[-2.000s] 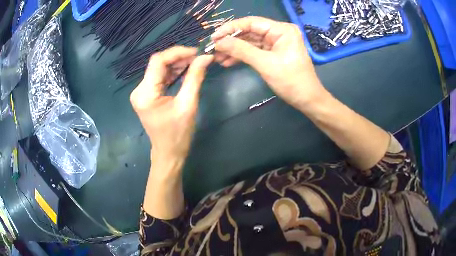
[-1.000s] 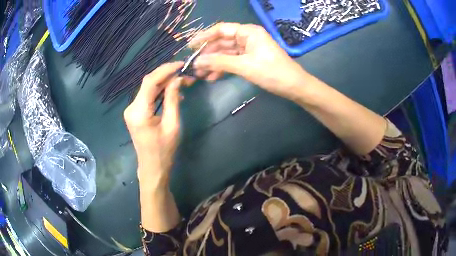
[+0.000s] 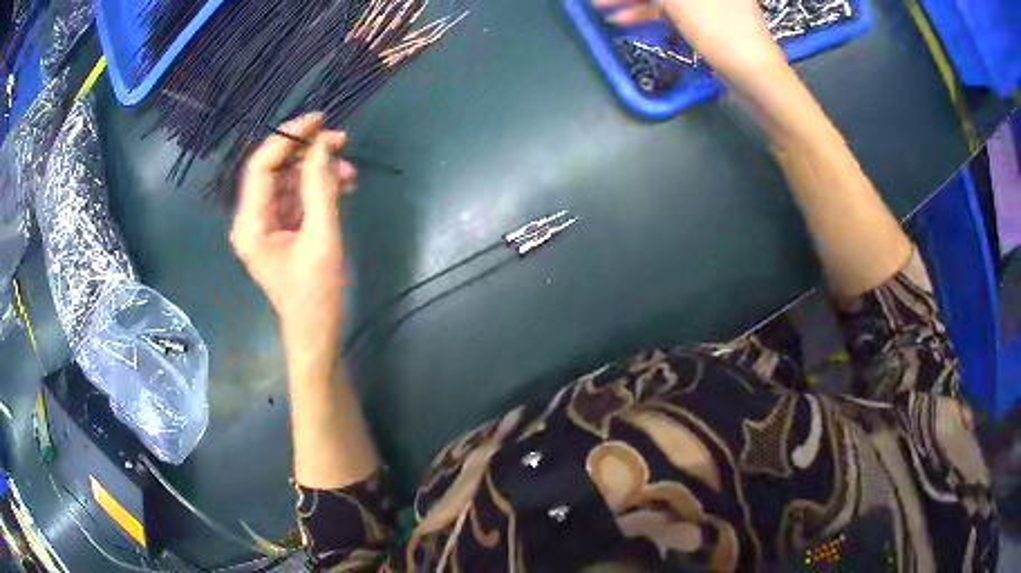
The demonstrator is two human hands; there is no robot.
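Observation:
Two finished leads with silver pins [image 3: 540,232] lie side by side on the dark green mat, their black wires [image 3: 431,280] running down left towards my left wrist. My left hand [image 3: 289,213] is at the near edge of the black wire pile [image 3: 252,67], slightly blurred, with a thin black wire between thumb and forefinger. My right hand [image 3: 717,28] is over the blue parts tray [image 3: 661,110] of black sleeves and silver pins, partly cut off by the top edge. Whether its fingers hold anything cannot be told.
A long clear bag of silver pieces [image 3: 84,224] lies at the left, its open end [image 3: 162,381] nearer me. A black box with a yellow label [image 3: 118,509] is at the lower left. A second blue tray [image 3: 132,90] is at the top left. Yellow tape [image 3: 946,73] runs at the right.
A second lead now lies beside the first. My hands have moved apart, the left back left to the wire pile, the right up and right over the parts tray.

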